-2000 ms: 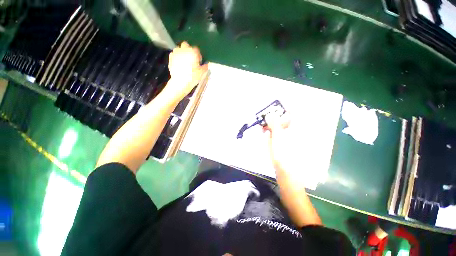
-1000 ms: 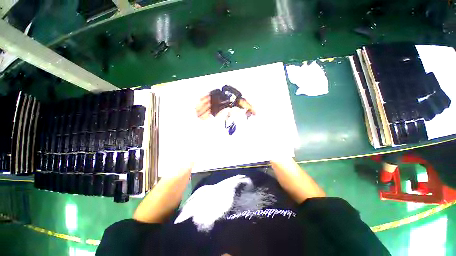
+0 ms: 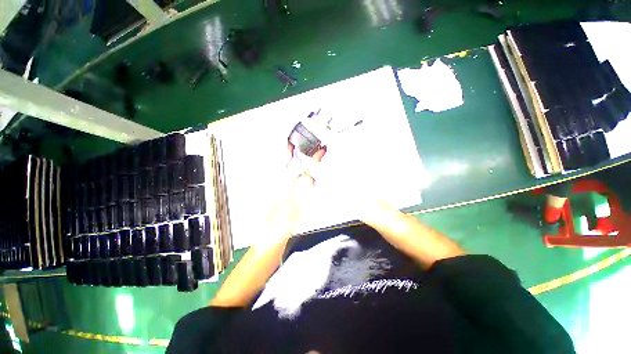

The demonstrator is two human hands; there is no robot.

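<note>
A black adapter case [image 3: 306,140] is held above the white work board [image 3: 387,166]. The fingers of my left hand [image 3: 304,164] are closed around its near side. A small dark part [image 3: 315,113] and a short thin dark piece [image 3: 356,127] show just beyond and to the right of the case. My right forearm [image 3: 401,231] reaches onto the board from the right, but the right hand is washed out against the white, so its grip cannot be told.
Rows of black cases [image 3: 138,200] stand left of the board, beside stacked tan-edged boards [image 3: 220,200]. A crumpled white cloth [image 3: 432,86] lies to the right. More black cases [image 3: 564,83] are farther right. Loose black parts [image 3: 285,77] lie beyond the board. A red stool [image 3: 584,218] stands at the lower right.
My left hand has left the board stack and is now at the black case. The dark cord bundle seen earlier no longer shows clearly. The camera view has turned.
</note>
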